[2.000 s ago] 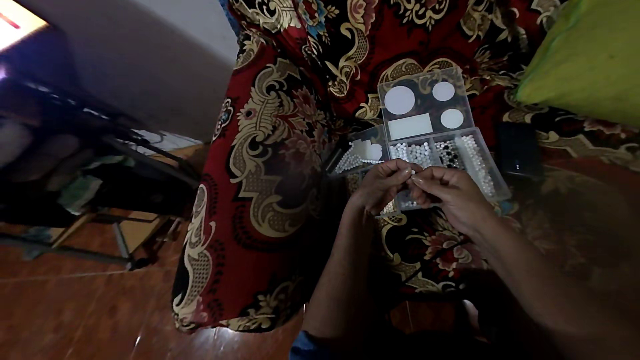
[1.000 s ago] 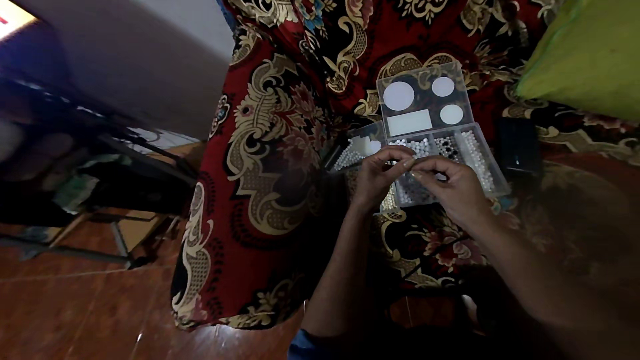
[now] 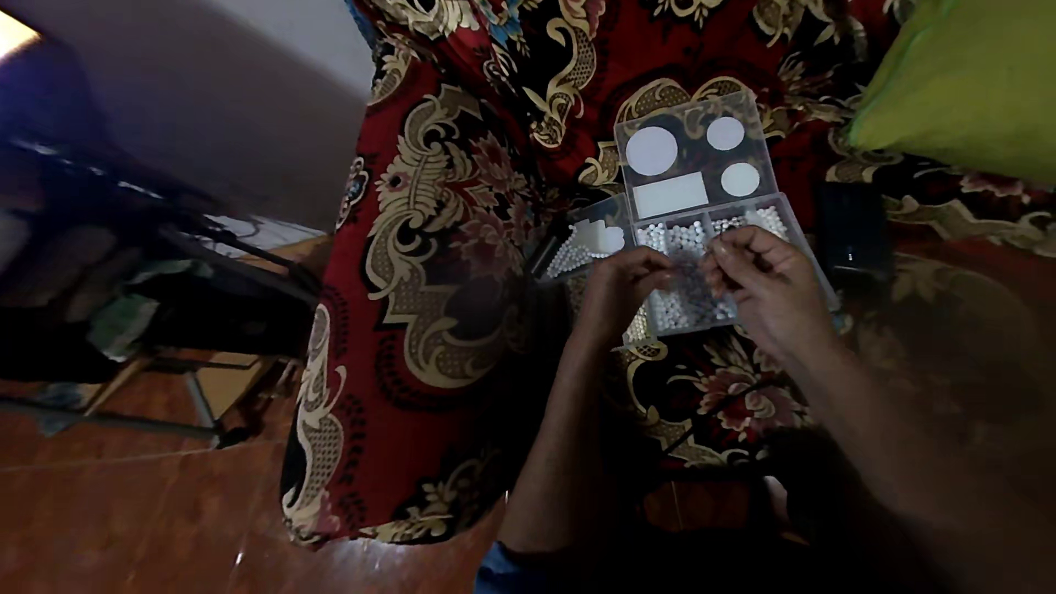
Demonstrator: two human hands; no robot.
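A clear plastic compartment box (image 3: 784, 198) with white and silvery beads (image 3: 685, 235) sits on the patterned sofa cover. Its raised lid (image 3: 693, 153) bears white round and rectangular pieces. My left hand (image 3: 623, 285) is over the box's left part, thumb and fingertips brought together. To its right, my right hand (image 3: 763, 276) hovers over the box with bent fingers, its thumb near the forefinger. A short gap parts the fingertips. Whether either hand pinches a bead or thread is too dim and small to tell. More white beads (image 3: 573, 254) lie in a clear tray left of the box.
A black case-like object (image 3: 854, 227) lies right of the box. The green cushion (image 3: 965, 91) rests at the upper right. The sofa's red patterned arm (image 3: 429, 289) rises at the left; past it stands a dark metal-framed rack (image 3: 198, 404) on the tiled floor.
My hands were close together at the fingertips; now they are apart, the right one shifted a little to the right. The box has stayed in place.
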